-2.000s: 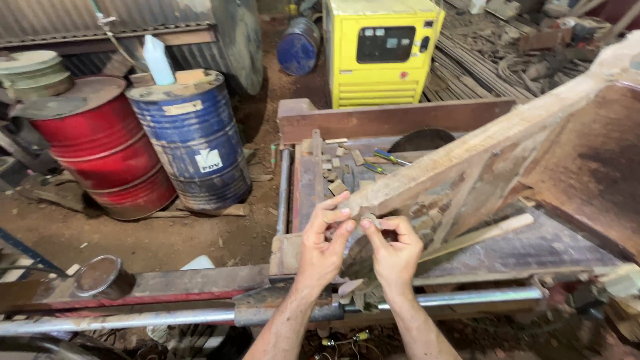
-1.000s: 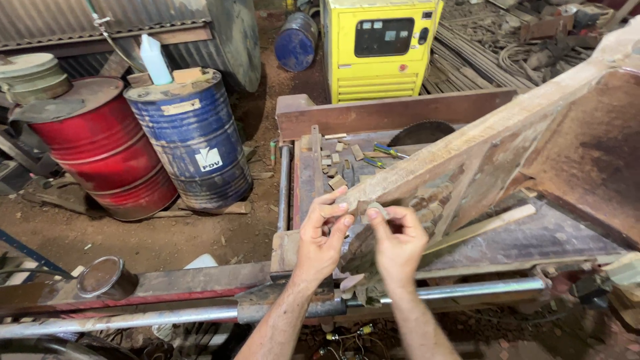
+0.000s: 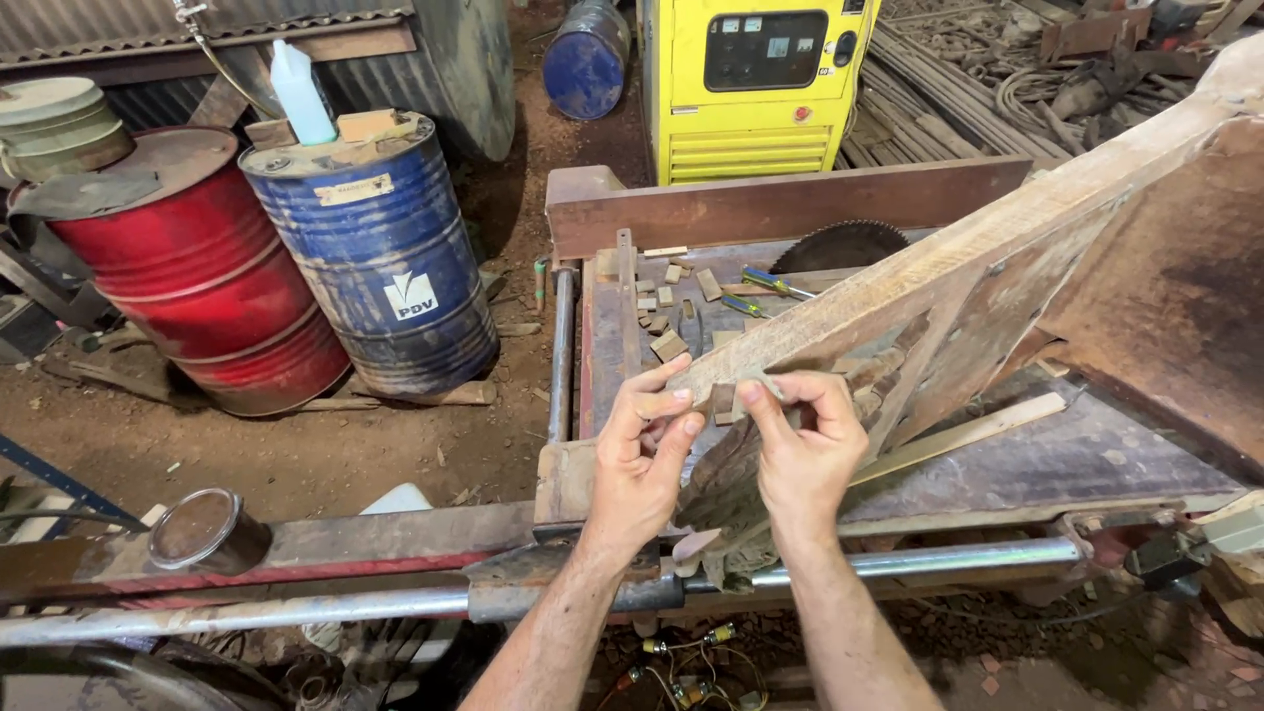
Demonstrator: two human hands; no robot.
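Observation:
My left hand (image 3: 647, 444) is at the lower end of a long wooden beam (image 3: 948, 257), its fingertips against the beam's left corner. Between thumb and index finger, my right hand (image 3: 810, 434) pinches a small greyish piece (image 3: 756, 387) at the same beam end; its material is unclear. A small brown block (image 3: 724, 397) shows between the two hands. A crumpled dark cloth or sheet (image 3: 731, 494) hangs below them. Behind the beam, small wooden blocks (image 3: 669, 346), screwdrivers (image 3: 776, 283) and a circular saw blade (image 3: 839, 245) lie on the metal bench.
A red drum (image 3: 217, 286) and a blue drum (image 3: 375, 267) stand at left. A yellow generator (image 3: 755, 128) is beyond the bench. A lidded container (image 3: 209, 533) sits on the near rail, beside a metal rod (image 3: 237, 614). A wooden strip (image 3: 973, 434) lies under the beam.
The fingers of my left hand have shifted slightly at the beam's end. My right hand still pinches the small piece.

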